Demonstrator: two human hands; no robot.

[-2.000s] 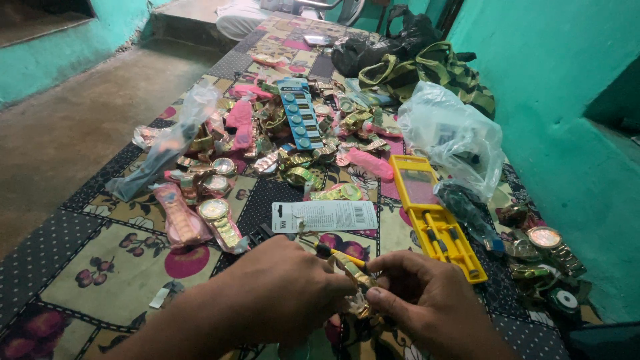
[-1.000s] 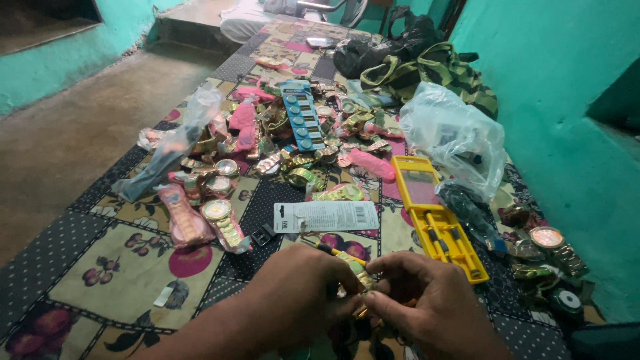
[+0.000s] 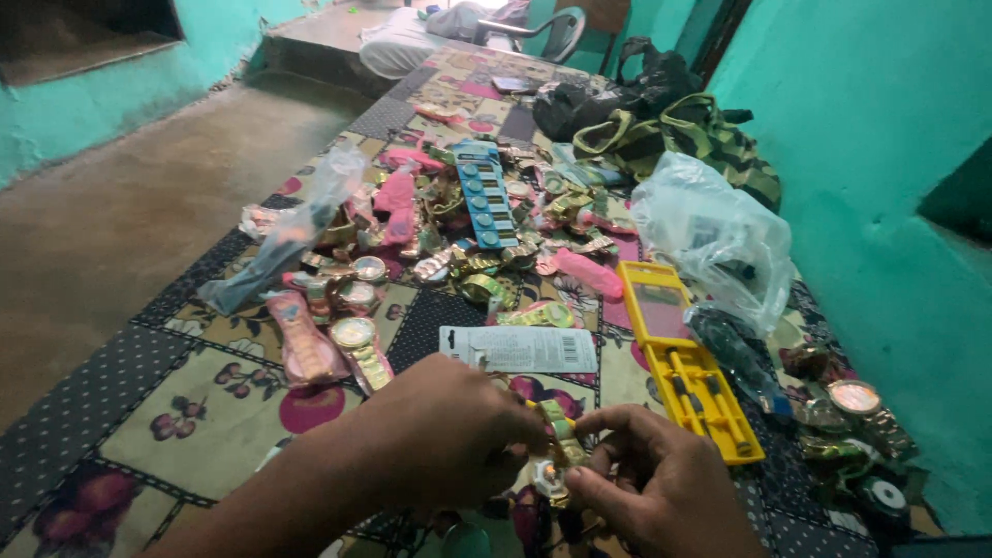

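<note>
My right hand (image 3: pixel 659 473) grips a gold-coloured wristwatch (image 3: pixel 552 479) by its side, near the table's front edge. The watch's round part lies between thumb and fingers, with its band running up and away. My left hand (image 3: pixel 457 434) is bent over the watch from the left; its fingertips are mostly hidden, so what they hold cannot be told. Just beyond the hands lies a white printed card (image 3: pixel 535 349). To their right is an open yellow plastic case (image 3: pixel 697 403) holding small screwdrivers (image 3: pixel 686 391).
Many gold-coloured watches (image 3: pixel 353 333), some in pink wrap, cover the table's middle. A blue card of button cells (image 3: pixel 484 194) rests on them. Plastic bags (image 3: pixel 713 225), a camouflage cloth bag (image 3: pixel 705 147) and more watches (image 3: pixel 852 397) line the right, beside a green wall.
My left hand has moved up and towards the card since one second ago. The yellow tool part seen at that hand two seconds ago no longer shows clearly. My right hand stays on the watch.
</note>
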